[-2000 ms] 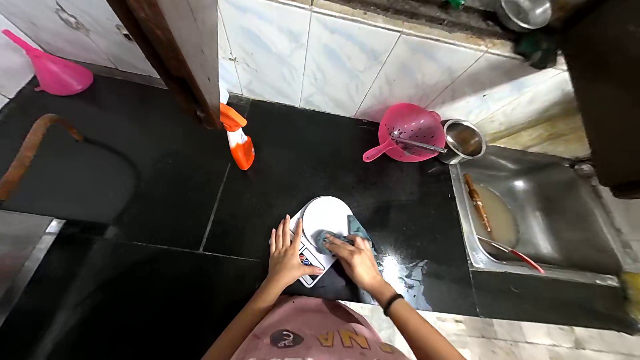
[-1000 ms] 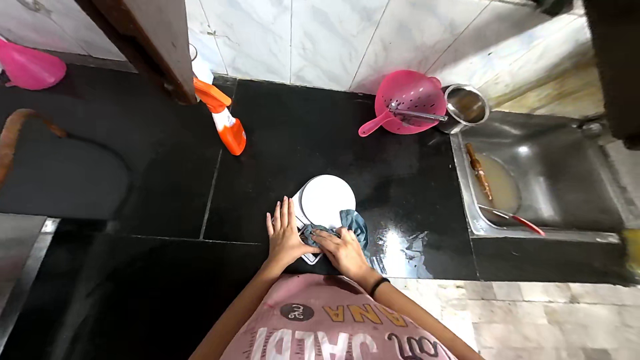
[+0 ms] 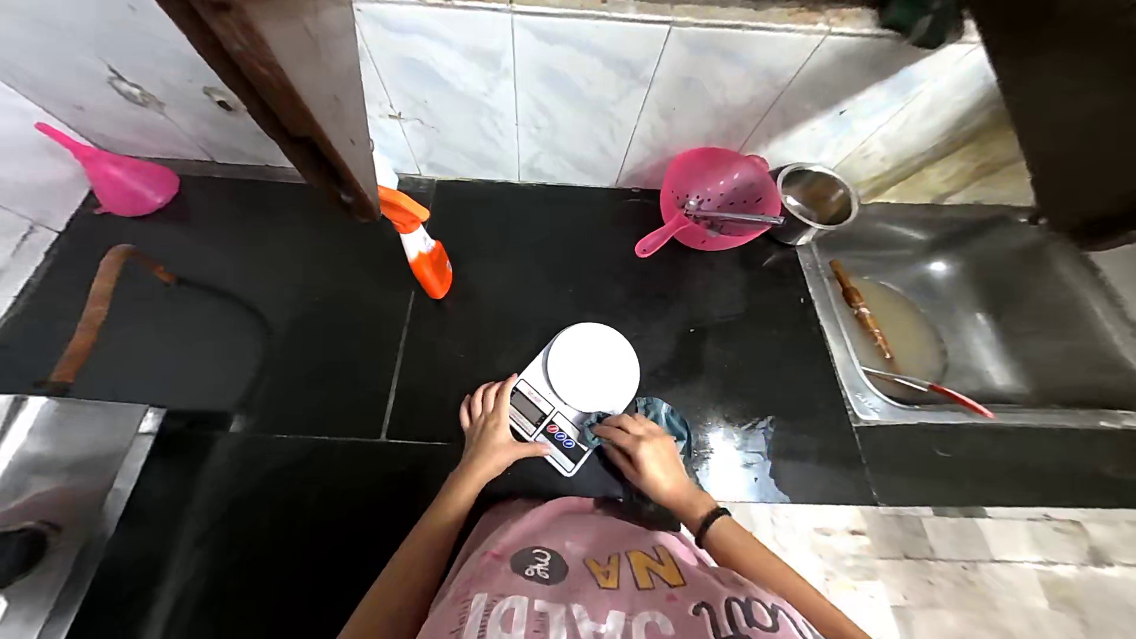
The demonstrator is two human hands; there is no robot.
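Note:
A white digital kitchen scale (image 3: 593,367) with a round platform lies turned at an angle on the black stone counter, near its front edge. My left hand (image 3: 490,437) rests against the scale's left side, fingers beside the display and thumb at its lower edge. A blue-grey cloth (image 3: 667,421) is under and in the fingers of my right hand (image 3: 646,454), pressed on the scale's right side by the buttons. Part of the cloth trails onto the counter. The underside of the scale is hidden.
An orange spray bottle (image 3: 428,259) lies behind left. Behind right are a pink colander (image 3: 710,177) with a metal utensil and a steel pot (image 3: 818,202). The steel sink (image 3: 1021,311) holds a rolling pin (image 3: 861,309) and a red-handled utensil (image 3: 932,389). A pink funnel (image 3: 133,185) stands far left.
My right hand and the cloth have moved off the round platform, where they were two seconds ago, to the button end. The display and buttons, mostly covered one second ago, now show.

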